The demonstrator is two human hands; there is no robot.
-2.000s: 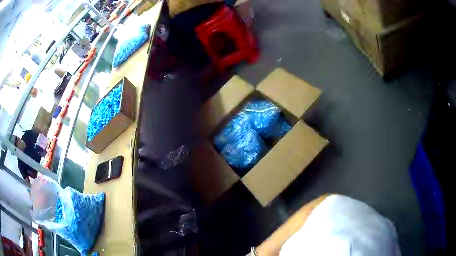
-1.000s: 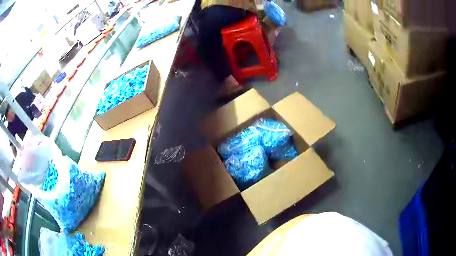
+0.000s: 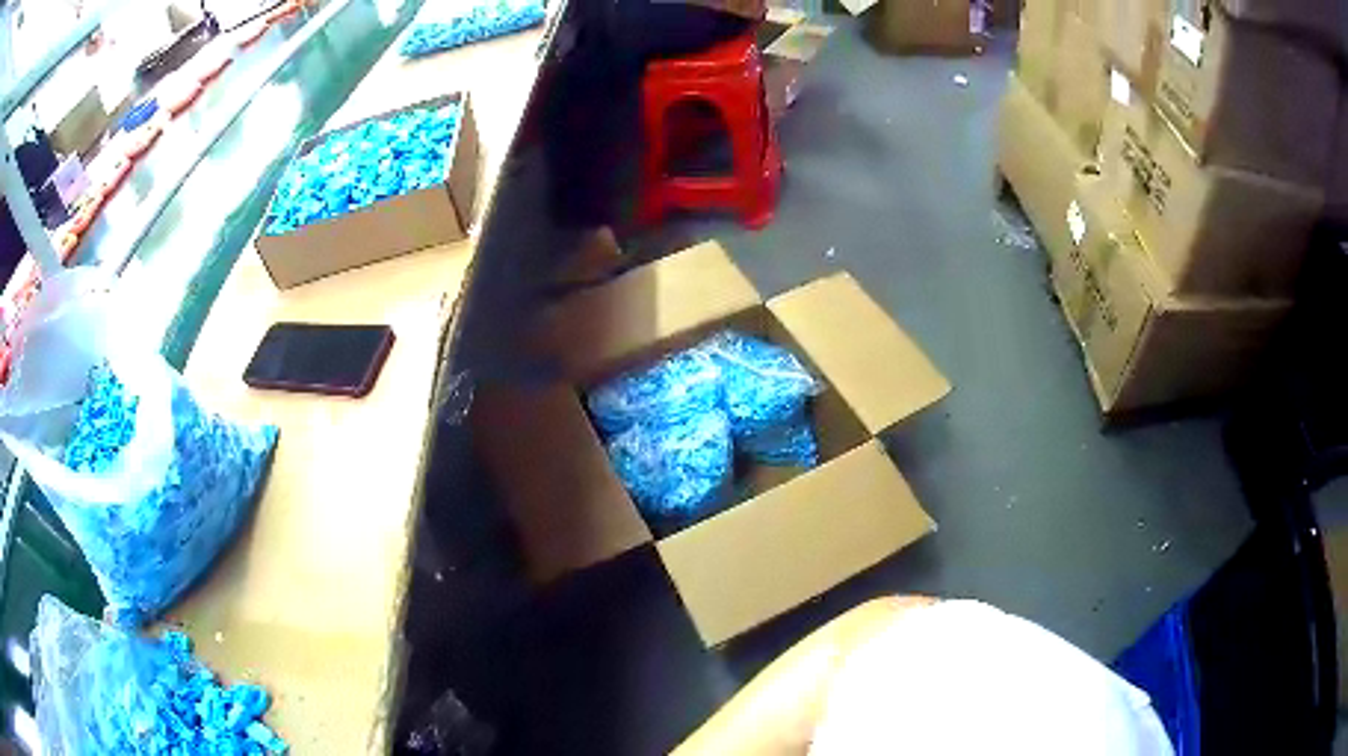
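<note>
Neither of my hands is in the picture; only a bare arm and a white sleeve show at the bottom edge. A large open-flapped floor carton (image 3: 798, 550) stands in front of me with clear bags of blue parts (image 3: 673, 461) inside. On the bench at left, an open bulk bag (image 3: 170, 502) stands full of blue parts. Below it another clear bag (image 3: 74, 679) lies with blue parts (image 3: 192, 709) spilling from it, cut off by the bottom edge.
A black mobile phone (image 3: 318, 359) lies on the cardboard-covered bench (image 3: 333, 517). Behind it stands a cardboard tray (image 3: 370, 229) full of blue parts. A red stool (image 3: 713, 136) stands beyond the floor carton, with a person partly visible there. Stacked cartons (image 3: 1131, 281) stand at right.
The camera view has turned and shifted, so more of the stacked cartons and of the spilled blue parts shows. The floor carton and its bags look unchanged.
</note>
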